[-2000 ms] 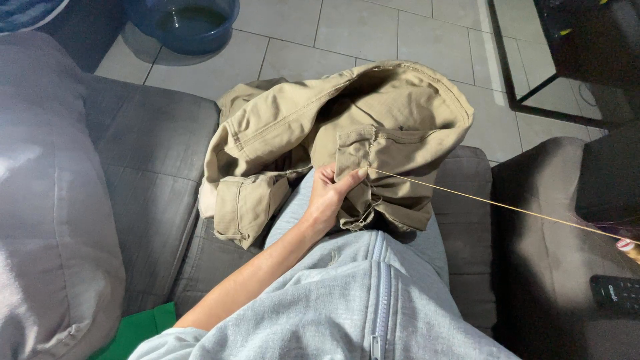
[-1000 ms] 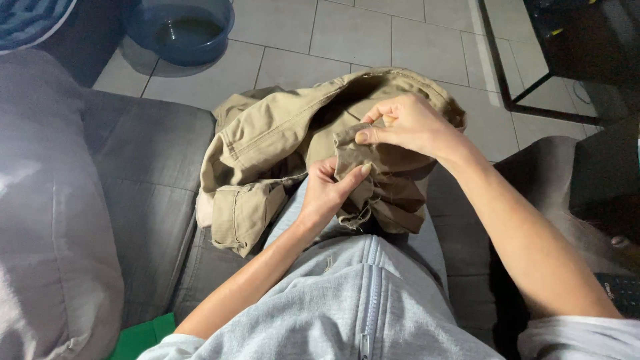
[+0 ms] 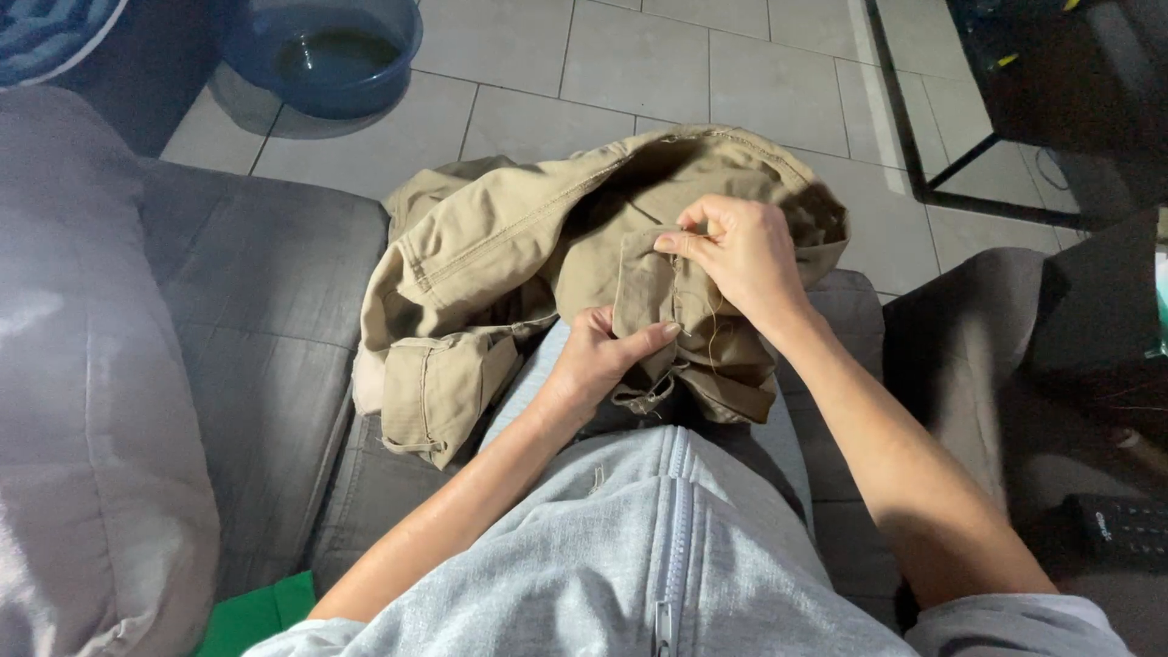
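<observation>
Khaki cotton trousers [image 3: 511,228] lie bunched across my lap. My left hand [image 3: 602,360] pinches a folded edge of the fabric between thumb and fingers, low on the flap. Just above and to the right, my right hand [image 3: 735,251] has thumb and forefinger closed on the top of the same folded piece. A loose tan thread [image 3: 714,333] hangs in a curl below my right hand, over the cloth. Stitches run along the fold between the two hands. Whether a needle is between the right fingertips cannot be told.
Grey sofa cushions [image 3: 246,274] surround my legs, with a light pillow [image 3: 82,383] at left. A green item [image 3: 260,616] lies at lower left. A blue basin [image 3: 324,64] holding liquid stands on the tiled floor. At right are a black remote control [image 3: 1109,529] and a dark-framed table [image 3: 995,214].
Two seconds ago a taut thread ran right from the cloth and my right hand was out of view. It came back to the fabric, where it remains. My left hand still holds the fold.
</observation>
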